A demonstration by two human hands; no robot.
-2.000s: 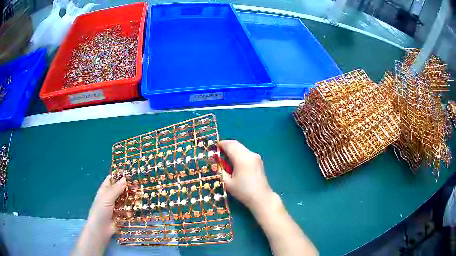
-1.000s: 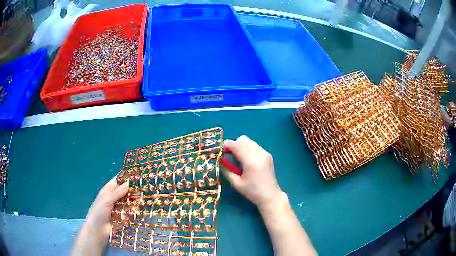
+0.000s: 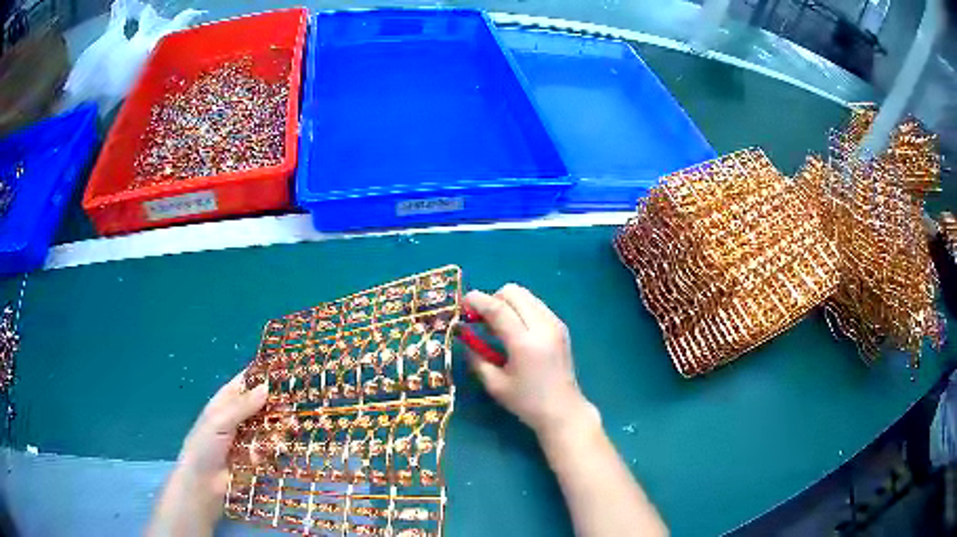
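Note:
A copper-gold sprue frame with rows of small shiny parts is held up over the near part of the table. My left hand is bare and grips its left edge, thumb in front, other fingers hidden behind the grid. My right hand is bare and closed around the red-handled side cutters at the frame's upper right edge. The cutter jaws are hidden or too small to tell.
Green table. A stack of sprue frames lies right, with a heap of runners beyond. Along the far side are a red bin of small parts, blue bins and a white plastic bag. A pale cloth lies at the near left.
Since the oldest frame, the sprue frame has shifted lower and turned slightly, and my right hand has moved a little right. In the last second both hands have moved only slightly.

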